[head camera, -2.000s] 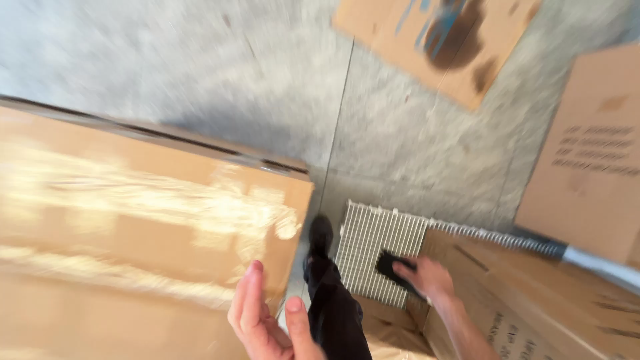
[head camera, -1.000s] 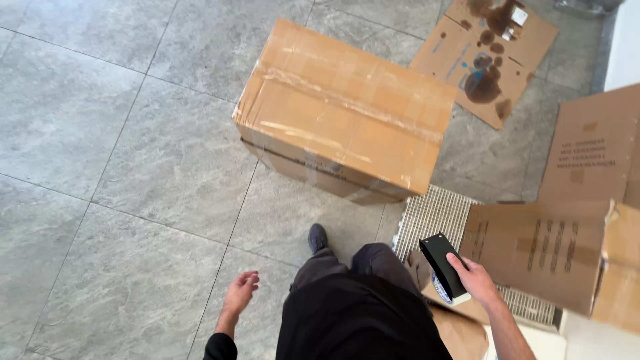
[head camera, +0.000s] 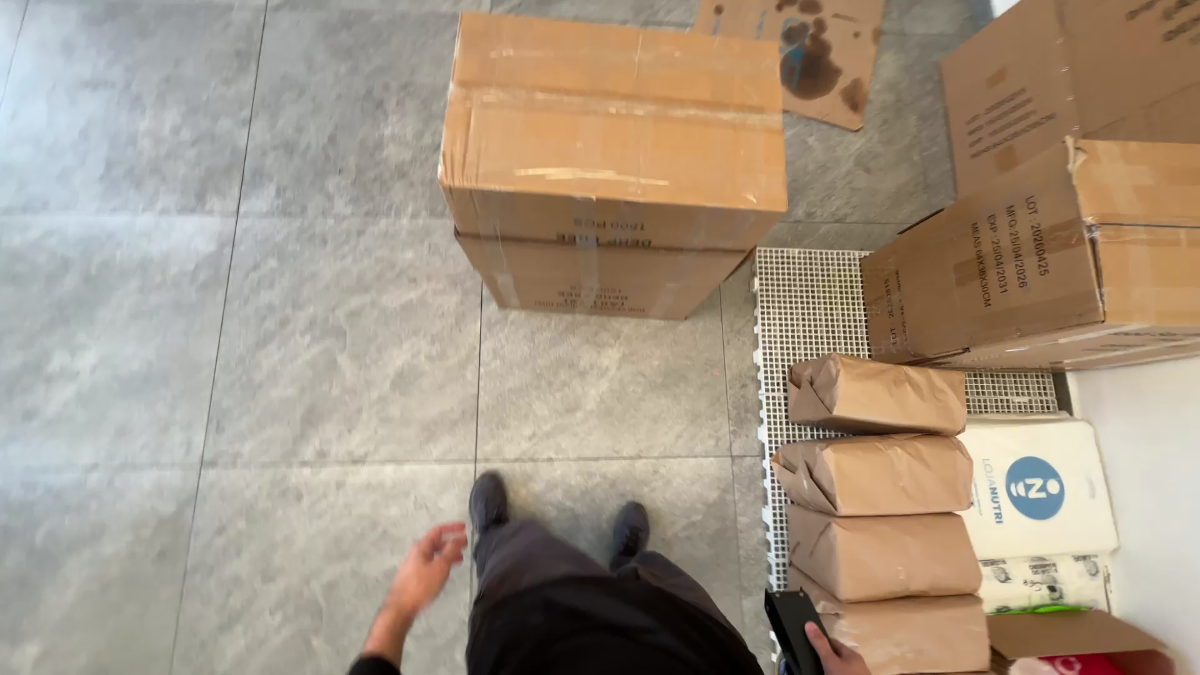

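Observation:
At the lower right of the head view, my right hand (head camera: 841, 656) is closed on a black tape dispenser (head camera: 795, 630), beside a row of brown paper packages (head camera: 891, 553). Only part of that hand and of the dispenser shows at the frame's bottom edge. My left hand (head camera: 427, 568) hangs over the tiled floor with nothing in it, its fingers apart and slightly curled. Ahead of my feet stand cardboard boxes, one on the other, the upper one (head camera: 619, 112) closed with clear tape.
White plastic grating (head camera: 811, 295) lies at the right under the packages and another cardboard box (head camera: 994, 272). Further right are a white packet (head camera: 1041, 487) and an open carton (head camera: 1078, 633) near a white wall. A stained cardboard sheet (head camera: 816, 56) lies on the floor beyond.
The view has shifted, now showing the paper packages. My right hand, over the grating near the cardboard box before, is now beside the packages, still holding the black dispenser.

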